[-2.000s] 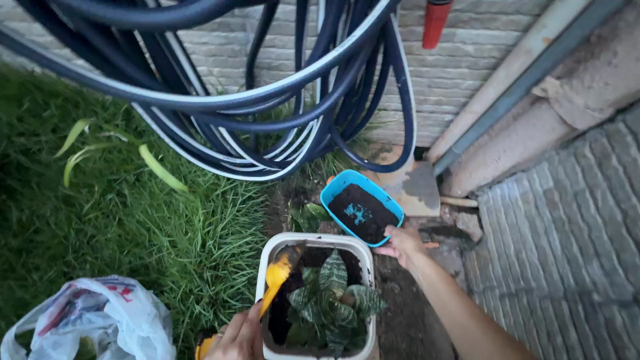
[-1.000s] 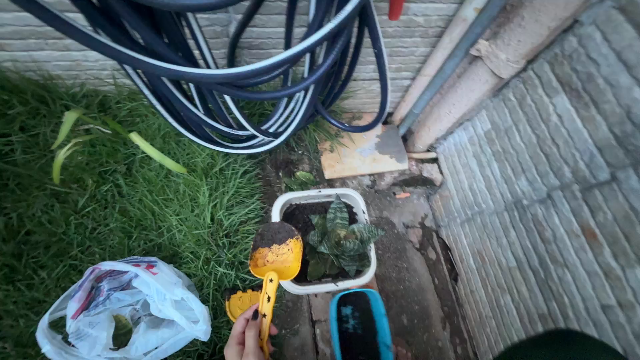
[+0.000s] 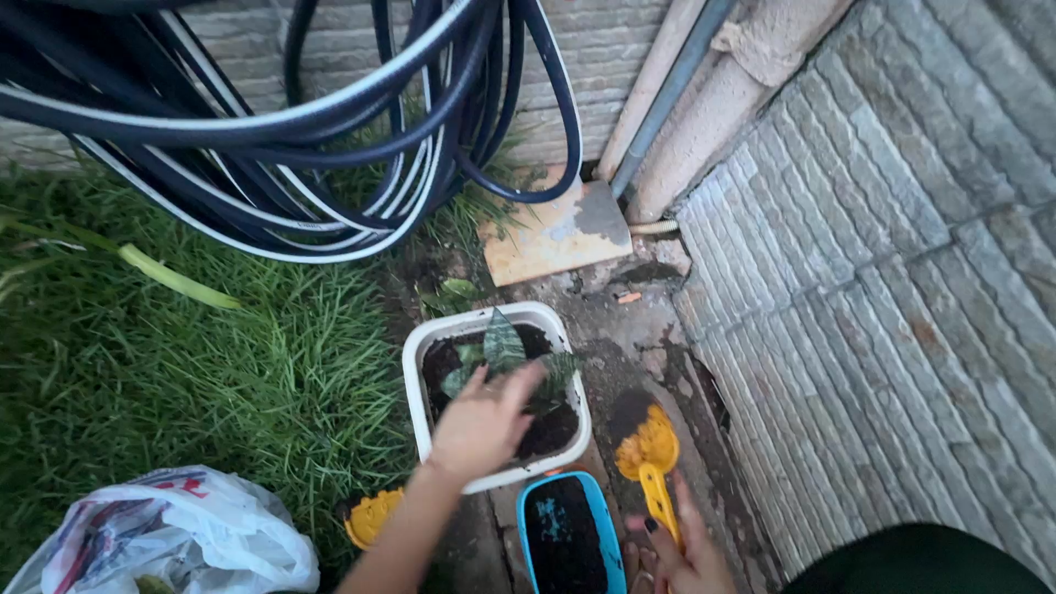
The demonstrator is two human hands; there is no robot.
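Observation:
My left hand [image 3: 487, 421] reaches over the white square planter [image 3: 417, 396], its blurred fingers spread at the leaves of a snake plant [image 3: 502, 342] standing in dark soil. Whether the fingers touch the leaves I cannot tell. At the lower right, my right hand [image 3: 681, 540] grips the handle of a yellow plastic hand shovel [image 3: 652, 450], whose blade carries some dark soil. Between planter and right hand, a blue plastic container [image 3: 609, 528] with dark soil rests on the ground.
A coiled dark blue hose [image 3: 330, 140] hangs at the upper left. A white plastic bag [image 3: 190, 528] and a yellow plastic tool [image 3: 373, 516] lie on the grass side. Pipes [image 3: 660, 107] and a stone-clad wall [image 3: 891, 247] bound the right, near a flat tile [image 3: 553, 235].
The yellow shovel, left of the planter a second ago, is now in my right hand at its right. My left hand has moved over the plant. The blue container, held two seconds ago, sits below the planter.

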